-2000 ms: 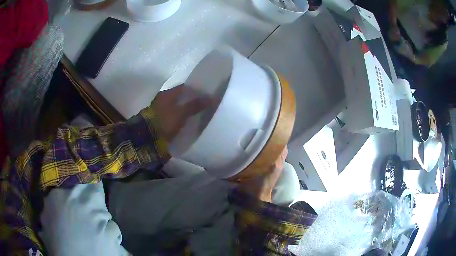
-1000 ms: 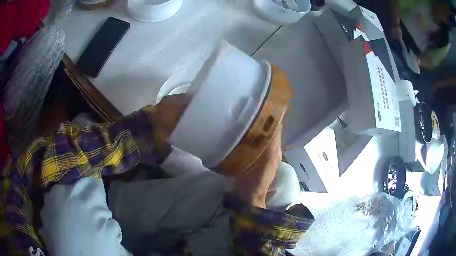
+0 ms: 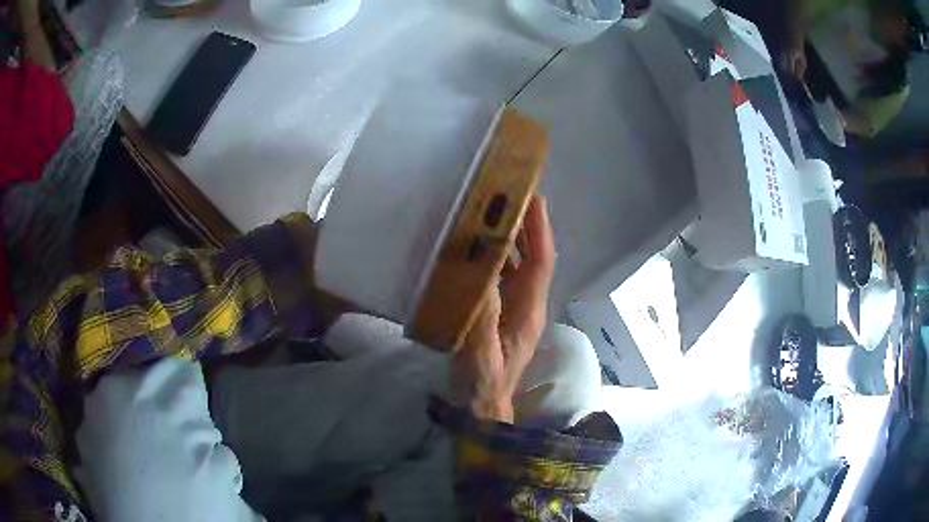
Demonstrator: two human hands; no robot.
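Note:
A round unit with a white drum shell [image 3: 392,194] and a wood-look tan end [image 3: 479,245] is held above my lap, tilted, with the tan end to the right. Dark slots show on the tan rim. My right hand [image 3: 514,316] lies against the tan end from the right and below, fingers pointing up. My left hand is at the shell's open left end; its fingers are hidden behind the shell, and only a little skin [image 3: 328,302] shows near the sleeve cuff.
A dark smartphone [image 3: 201,92] lies on the white-covered table at upper left. White round housings [image 3: 304,14] are at the far edge. White cartons [image 3: 749,173] stand at right. Crumpled clear bags [image 3: 703,459] and black round parts [image 3: 795,355] are at lower right. Other people are at the edges.
The unit has turned and moved left, so its open end no longer shows and the slotted tan rim faces me. My right hand has moved left with it.

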